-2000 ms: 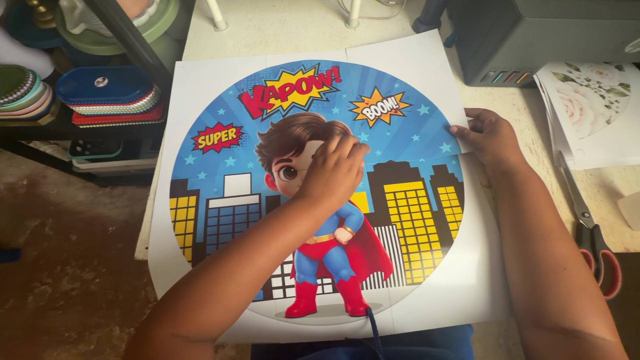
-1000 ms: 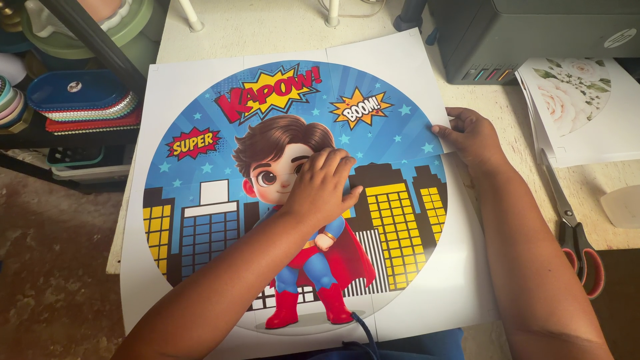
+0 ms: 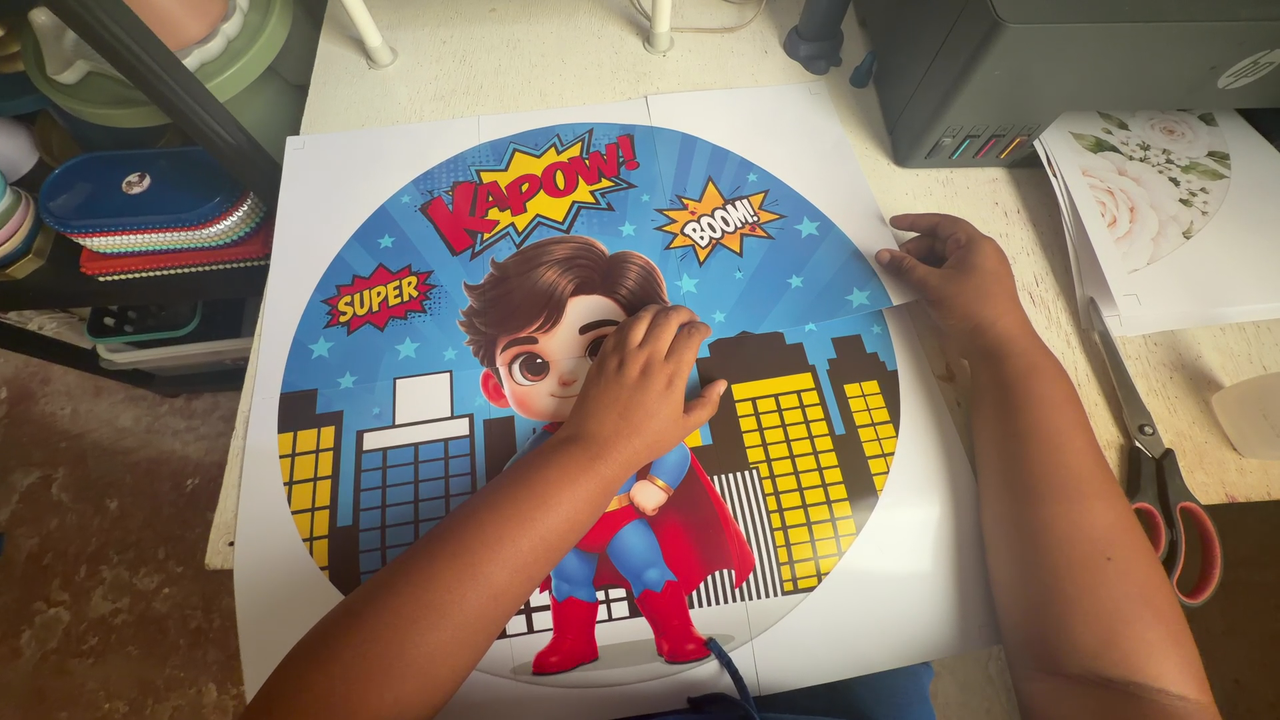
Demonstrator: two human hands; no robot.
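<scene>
A large poster of joined paper sheets (image 3: pixel 400 240) lies on the white table, printed with a round superhero scene on blue. My left hand (image 3: pixel 645 385) rests palm down on it, over part of the printed boy's face, fingers slightly spread and holding nothing. At the poster's right edge, my right hand (image 3: pixel 945 270) pinches the sheet between thumb and fingers, near a seam that runs across the print. Several seams between sheets show. My forearms hide parts of the lower print.
A dark HP printer (image 3: pixel 960 90) stands at the back right. Beside it lie floral-printed sheets (image 3: pixel 1240 260), with scissors (image 3: pixel 1150 450) below them, handles past the table edge. Stacked blue and red trays (image 3: pixel 140 200) sit on a black shelf at left. White legs (image 3: pixel 365 35) stand at the back.
The view has shifted somewhat. My left hand stays on the printed face and my right hand stays at the poster's right edge.
</scene>
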